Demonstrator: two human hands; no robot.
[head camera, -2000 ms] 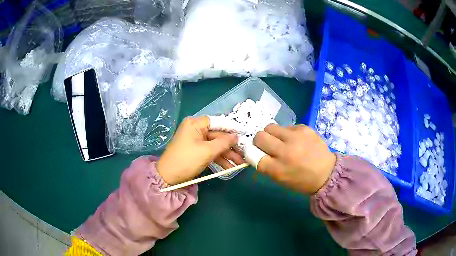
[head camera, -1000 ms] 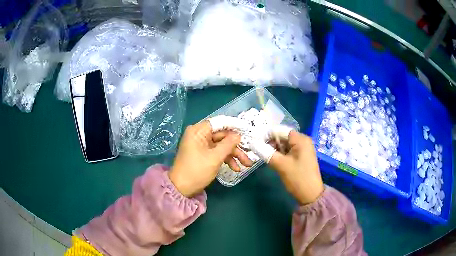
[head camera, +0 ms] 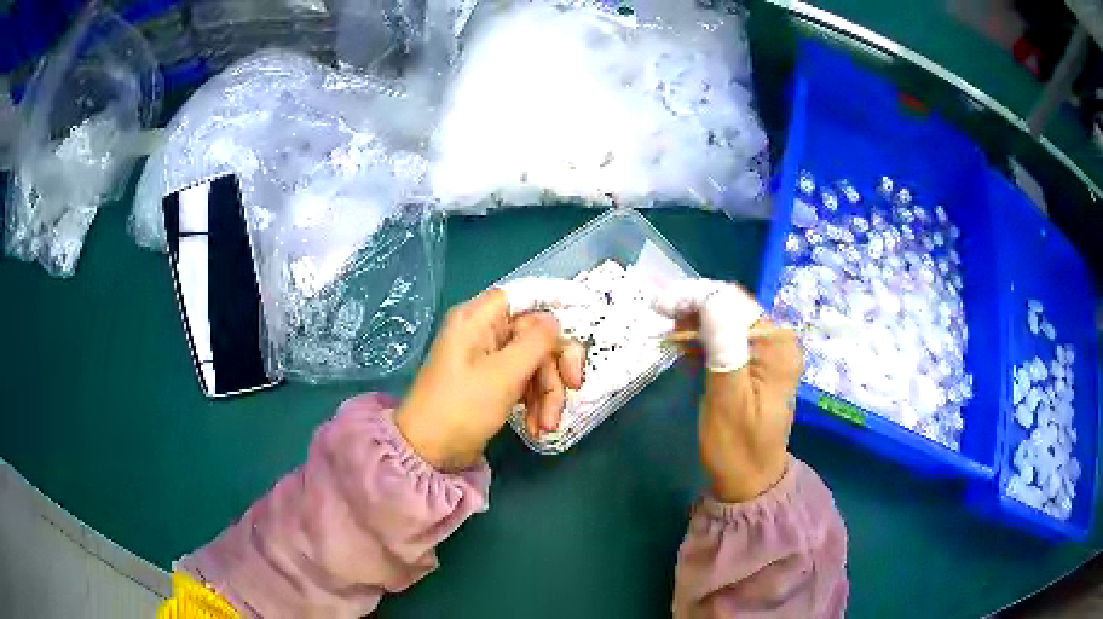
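A clear plastic tub [head camera: 559, 443] with small white plastic parts [head camera: 614, 290] and a pale slip [head camera: 659, 268] sits on the green bench. My left hand [head camera: 484, 369], white wrap on its forefinger, is over the tub's left side with its fingers curled; any part in its fingertips cannot be told from the white parts behind. My right hand [head camera: 744, 381], also wrapped in white, is at the tub's right edge. It grips a thin pale stick [head camera: 685, 335] between thumb and fingers, its tip pointing left over the tub.
A smartphone [head camera: 221, 284] lies left, beside an open poly bag of clear parts [head camera: 351, 290]. A large poly bag of white parts [head camera: 593, 109] is behind the tub. A small poly bag [head camera: 61, 194] is far left. Two blue bins [head camera: 895, 447] [head camera: 1046, 514] with small parts stand right.
My right hand has moved right, away from my left hand, and turned more upright. The stick, earlier pointing back under my left wrist, now shows across my right fingers. My left hand has stayed nearly in place.
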